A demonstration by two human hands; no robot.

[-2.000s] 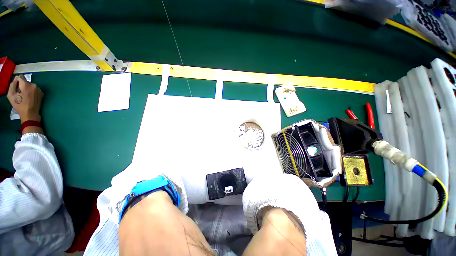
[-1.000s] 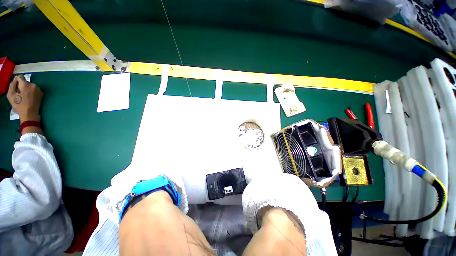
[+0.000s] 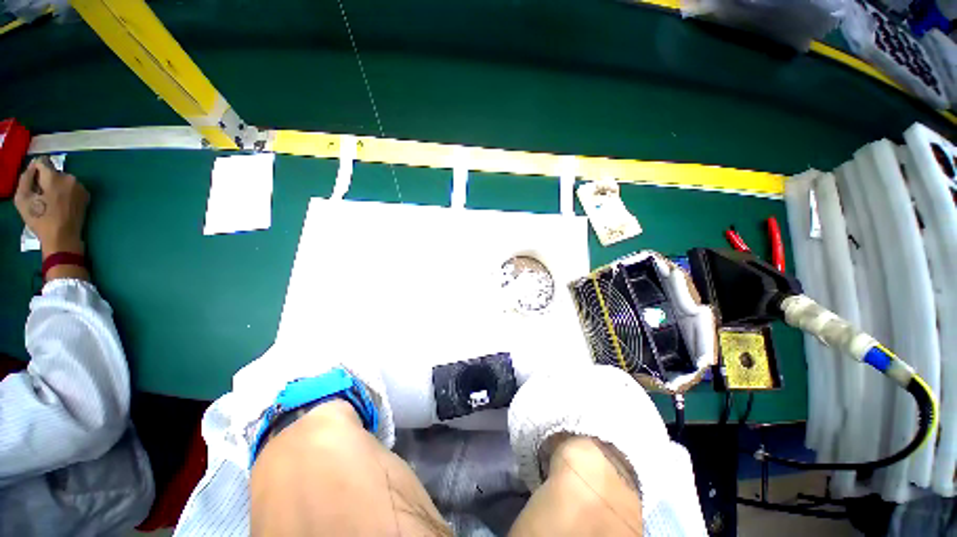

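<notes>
The white work mat (image 3: 420, 273) lies taped to the green bench. A black pad (image 3: 473, 385) with a small white mark lies at its near edge, between my forearms. A small round parts dish (image 3: 526, 284) with silvery bits sits on the mat's right side. My forearms reach in from the bottom edge, the left with a blue watch (image 3: 315, 396). Both my hands are cut off by the bottom edge, so their state does not show.
A fan (image 3: 630, 320), soldering iron (image 3: 834, 324) and sponge tray (image 3: 747, 358) stand right of the mat. Red handles (image 3: 777, 243) lie behind the iron. White foam trays (image 3: 860, 315) are at far right. A neighbour's hand (image 3: 55, 210) rests at left, near a paper slip (image 3: 239, 194).
</notes>
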